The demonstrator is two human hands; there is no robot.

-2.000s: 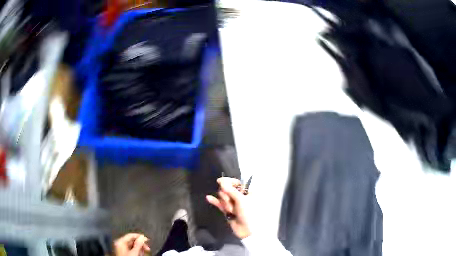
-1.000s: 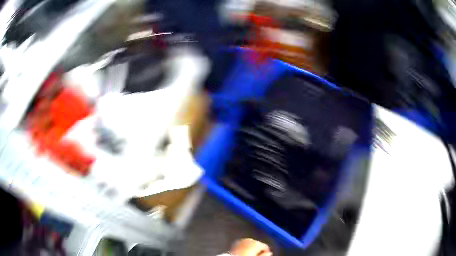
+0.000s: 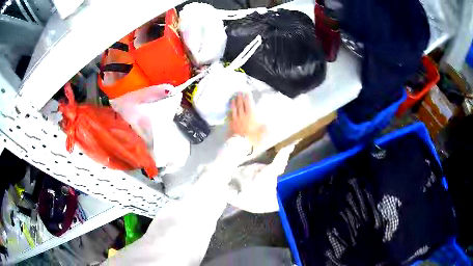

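My left hand [image 3: 245, 120] is stretched out over the shelf, in a pale sleeve that comes up from the bottom left. It is blurred. Its fingertips are at the right side of a white plastic bag [image 3: 220, 96] with a knotted top and some yellow at its edge. I cannot tell whether the fingers grip the bag or only touch it. My right hand is not in view.
On the shelf [image 3: 316, 106] are orange-red bags [image 3: 163, 57], a knotted orange bag [image 3: 106, 137], a black plastic bag [image 3: 282, 52] and a small dark packet [image 3: 192, 124]. A blue crate [image 3: 332, 161] of dark clothes stands right. A perforated metal edge [image 3: 78, 169] runs along the left.
The view has swung left from the white table to the shelf, and the crate now lies at the lower right. My left hand has reached forward onto the shelf. My right hand has left the picture.
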